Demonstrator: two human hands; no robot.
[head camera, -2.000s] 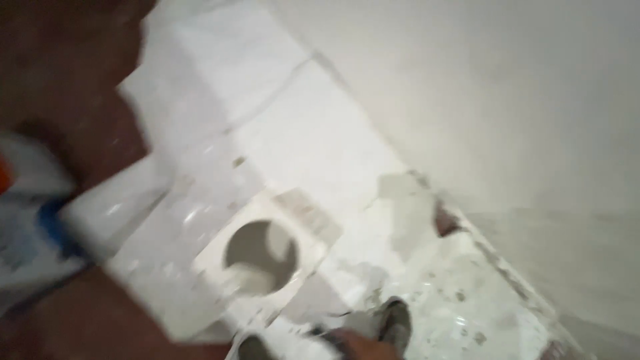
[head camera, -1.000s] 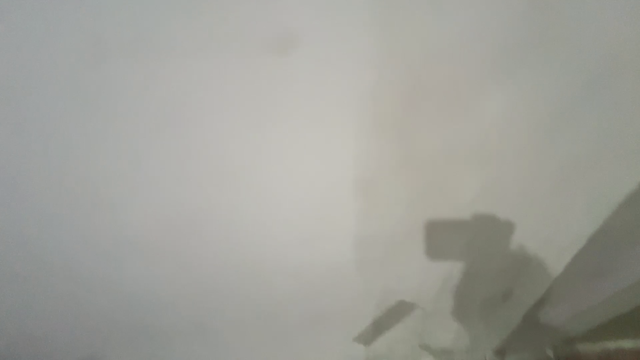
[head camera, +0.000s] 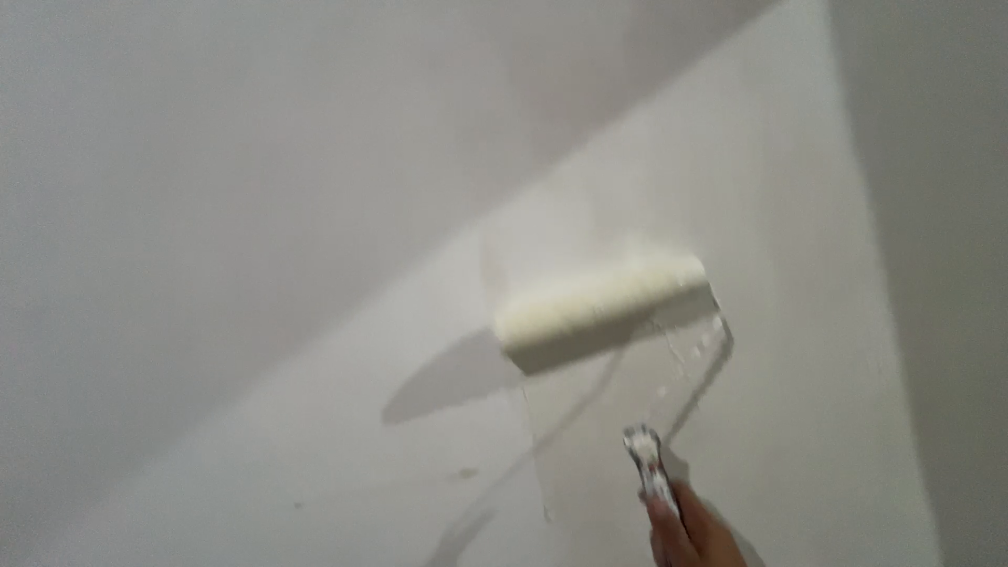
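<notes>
A paint roller with a cream-coloured sleeve (head camera: 606, 311) lies against a pale wall (head camera: 394, 378), tilted a little up to the right. Its wire frame comes off the right end and runs down to a paint-spattered handle (head camera: 654, 472). Around that handle is closed a hand at the lower right, which looks like my right hand (head camera: 693, 528); the wrist is cut off by the bottom edge. The sleeve, frame and hand throw shadows on the wall. My left hand is out of the picture.
Wall surface fills the view, with a slanting shadow edge across the upper left. A darker band of wall (head camera: 937, 236) stands at the right. Small marks (head camera: 468, 472) show low on the wall, left of the handle.
The view has swung from the floor up to the wall. The roller and the hand on its handle now show against the wall; one second ago only shadows showed at the lower right.
</notes>
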